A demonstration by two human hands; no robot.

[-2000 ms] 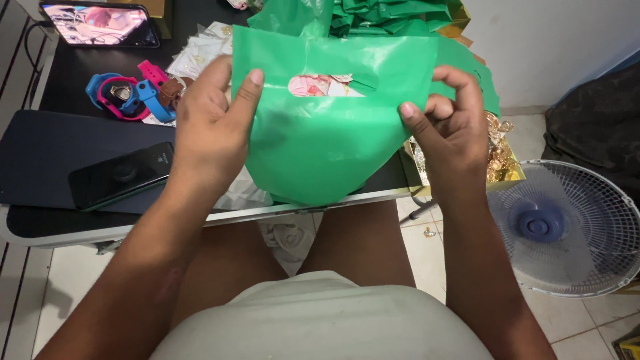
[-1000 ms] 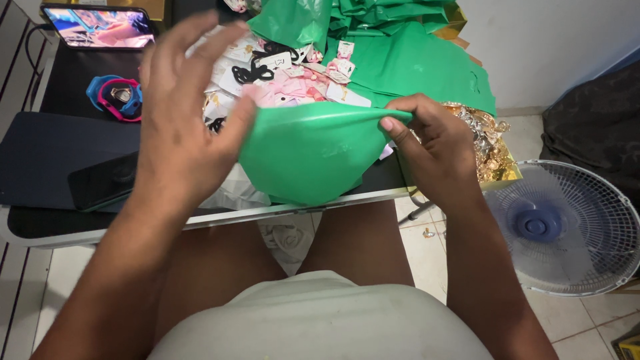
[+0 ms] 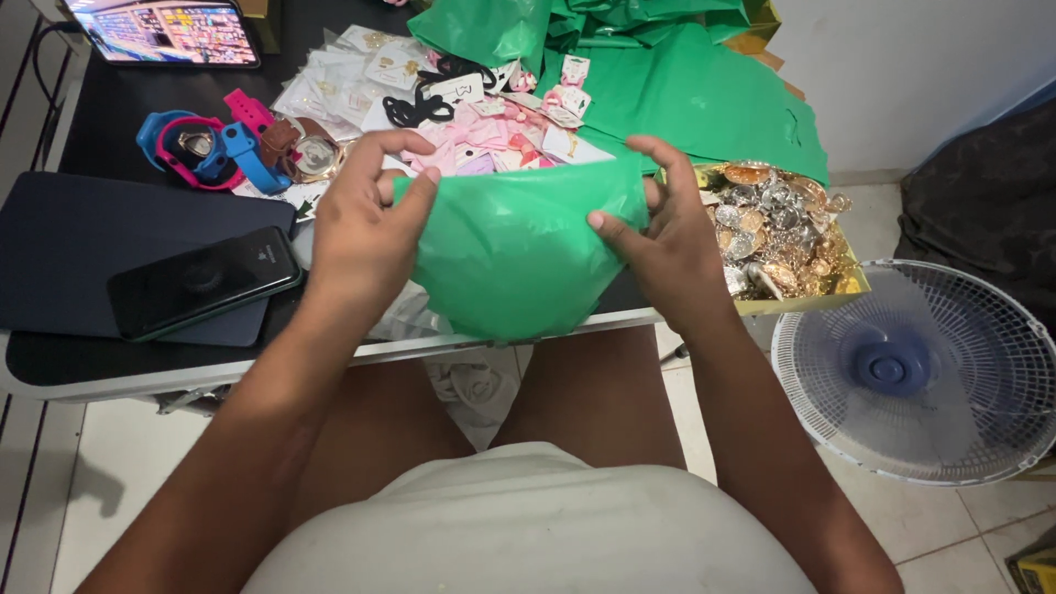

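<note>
A green plastic bag (image 3: 520, 256) hangs between my two hands above the table's front edge, its top edge folded over. My left hand (image 3: 375, 210) grips the upper left corner, thumb in front. The upper right part is held by my right hand (image 3: 668, 235), thumb in front and forefinger raised behind. Just behind the bag lie pink hair bows (image 3: 462, 136), black elastic bands (image 3: 419, 107) and small carded accessories (image 3: 569, 103). More green bags (image 3: 701, 99) are spread and heaped beyond my right hand. Whatever the bag holds is hidden.
Wristwatches (image 3: 202, 153) lie at the left, near a phone (image 3: 206, 280) on a dark flat case (image 3: 74, 247). Another phone (image 3: 165, 33) with a lit screen stands behind. A gold box (image 3: 854, 289) of metallic jewellery sits at the right corner, beside a fan (image 3: 891, 371).
The bag's handle opening showed two seconds ago; now its top edge is folded over. My left hand was off the bag, raised and blurred, one second ago and now holds its left corner again.
</note>
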